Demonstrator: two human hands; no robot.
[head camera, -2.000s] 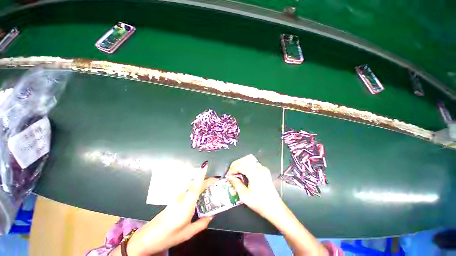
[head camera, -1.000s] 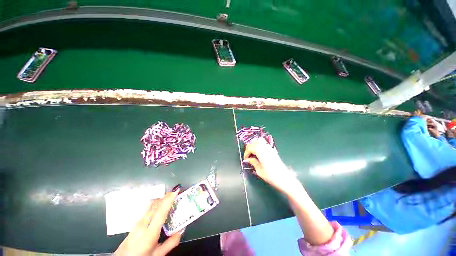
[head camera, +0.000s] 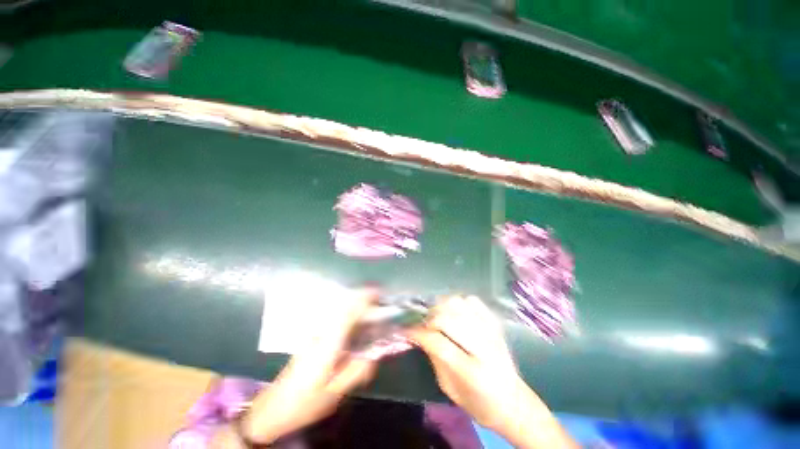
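Note:
The frame is motion-blurred. My left hand (head camera: 329, 355) holds a phone unit (head camera: 386, 338) by its left side, low in the middle of the view, beside the white sheet (head camera: 301, 311). My right hand (head camera: 467, 351) is at the unit's right side with its fingers bent against it; whether a strip part is between the fingertips cannot be told. The left pile of strips (head camera: 377, 223) lies behind the hands. The right pile of strips (head camera: 541, 279) lies to the right, beyond the bench seam.
A worn edge rail (head camera: 386, 144) divides the bench from the conveyor belt (head camera: 325, 74), which carries several spaced units, one (head camera: 482, 70) near the middle. A clear plastic bag (head camera: 39, 237) lies at left. A cardboard box (head camera: 123, 399) shows at lower left.
My right hand has moved from the right pile to the unit. The unit is now tilted. The view has swung left, so the bag and box show again and the person in blue is out of view.

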